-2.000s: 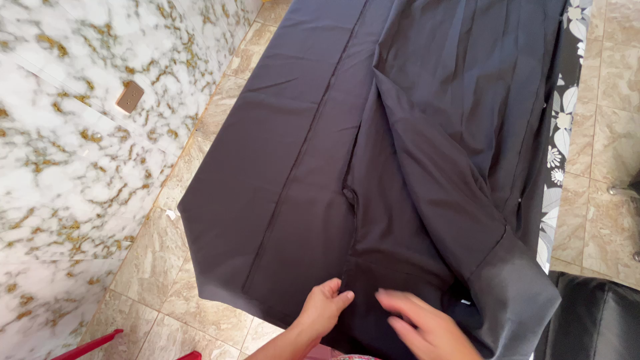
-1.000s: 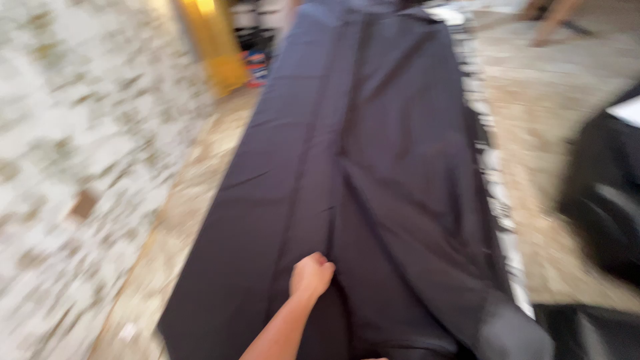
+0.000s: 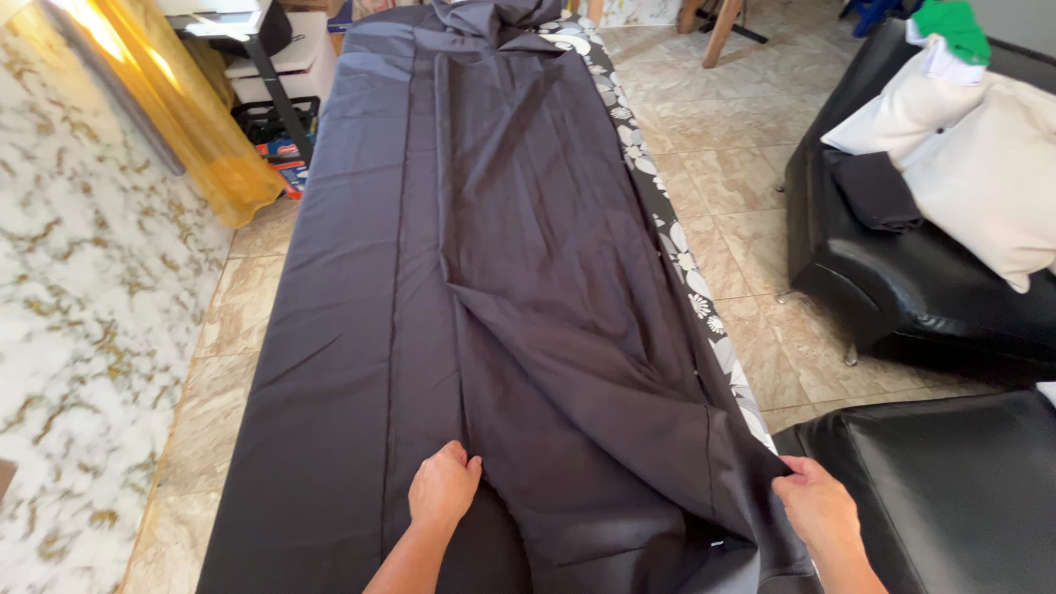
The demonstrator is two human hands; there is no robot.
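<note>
Dark fabric (image 3: 528,330) with long seams covers a long table, and its upper layer lies in loose folds. My left hand (image 3: 445,487), low and near the centre, pinches a fold edge of this fabric between thumb and fingers. At the lower right my right hand (image 3: 817,503) grips the fabric's outer edge, beside the table's right side. Between the hands the cloth bulges in a raised fold, with a small white tag (image 3: 717,544) near its lower end. A black, white and grey floral cloth (image 3: 681,252) shows along the right edge. More dark cloth lies bunched at the far end.
A black leather sofa (image 3: 891,289) on the right bears light cushions (image 3: 982,165), a folded dark cloth (image 3: 876,190) and a green item (image 3: 953,31). A black padded seat (image 3: 949,487) stands close by my right hand. On the left are a marbled wall (image 3: 91,272) and a yellow curtain (image 3: 177,107).
The view has tilted up toward the far end. My right hand, near my left hand two seconds ago, is now farther right at the fabric's outer edge, holding it.
</note>
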